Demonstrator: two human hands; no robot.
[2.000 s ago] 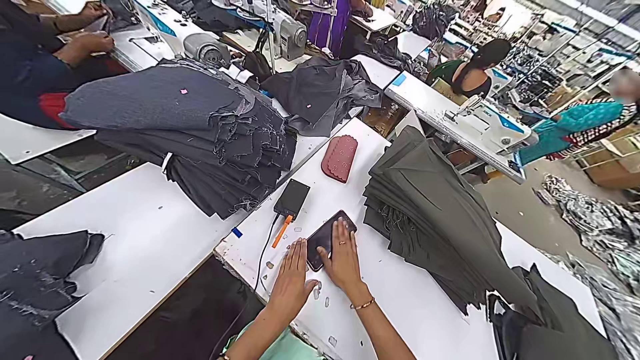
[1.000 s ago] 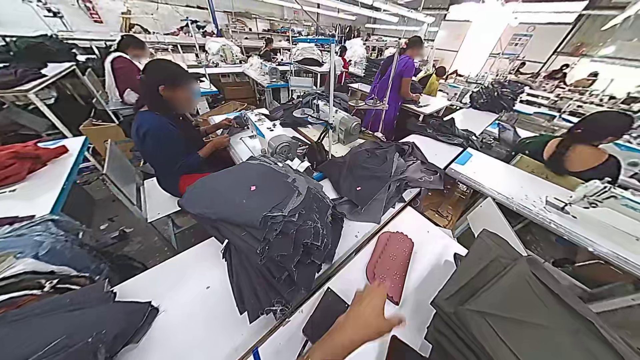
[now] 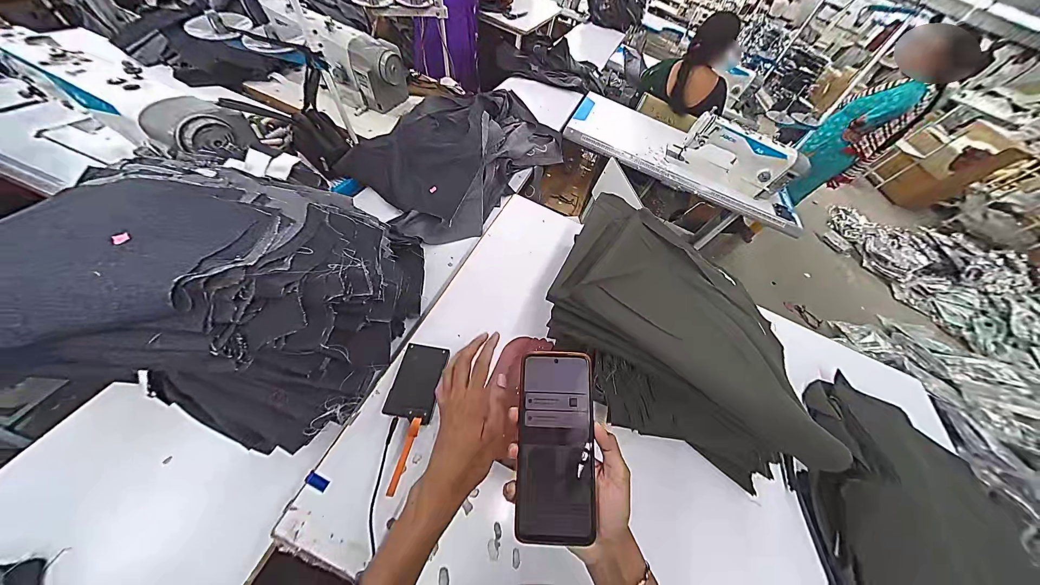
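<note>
My right hand holds a smartphone upright with its lit screen toward me. My left hand lies just left of the phone, fingers spread, over the edge of a red case. The phone and my left hand partly hide that case. A black rectangular box with a cable and an orange strip lies left of my left hand on the white table. Whether my left fingers grip the case cannot be told.
Stacked dark grey fabric pieces lie at the left, dark olive ones at the right. More dark cloth sits farther back. A sewing machine stands beyond, near a seated person and a person in turquoise.
The phone, under my right hand on the table two seconds ago, is now held up in it. The red case now lies beside my left hand, nearer me than two seconds ago. The view has swung.
</note>
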